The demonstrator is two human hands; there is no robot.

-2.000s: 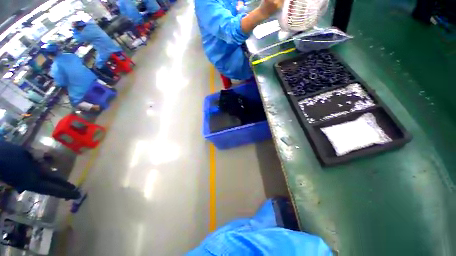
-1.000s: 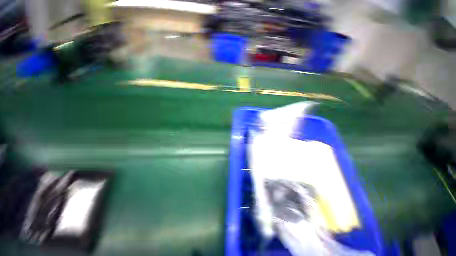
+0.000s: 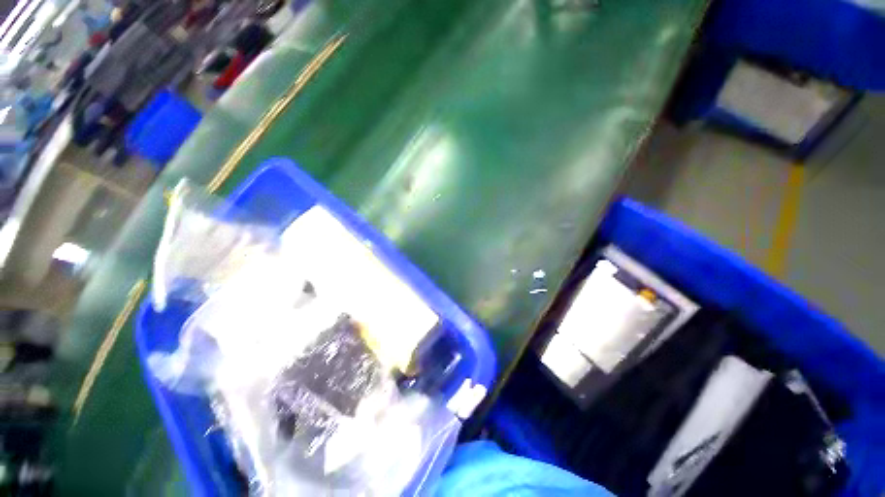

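Observation:
The blue crate [image 3: 406, 269] stands on the green-topped bench, tilted in the picture. Shiny clear plastic bags [image 3: 209, 257] lie in it and hang over its far left rim. Dark parts [image 3: 330, 374] show through the plastic. A white item [image 3: 364, 281] with a yellowish edge lies along the crate's right side. A small white patch sits on the crate's near right corner; I cannot tell what it is. My blue sleeve shows at the bottom edge. No hand can be made out.
The green bench [image 3: 543, 116] runs up to the top right, with a few white bits near its edge. Right of it stands a large blue bin [image 3: 737, 257] holding black contents and white-and-grey items. Another blue bin is at the top right. Yellow strips run along the bench's left side.
The view has swung from the parts tray and aisle to the blue crate, then rotated and shifted so the crate lies lower left. The tray is out of view; the floor bins now show on the right.

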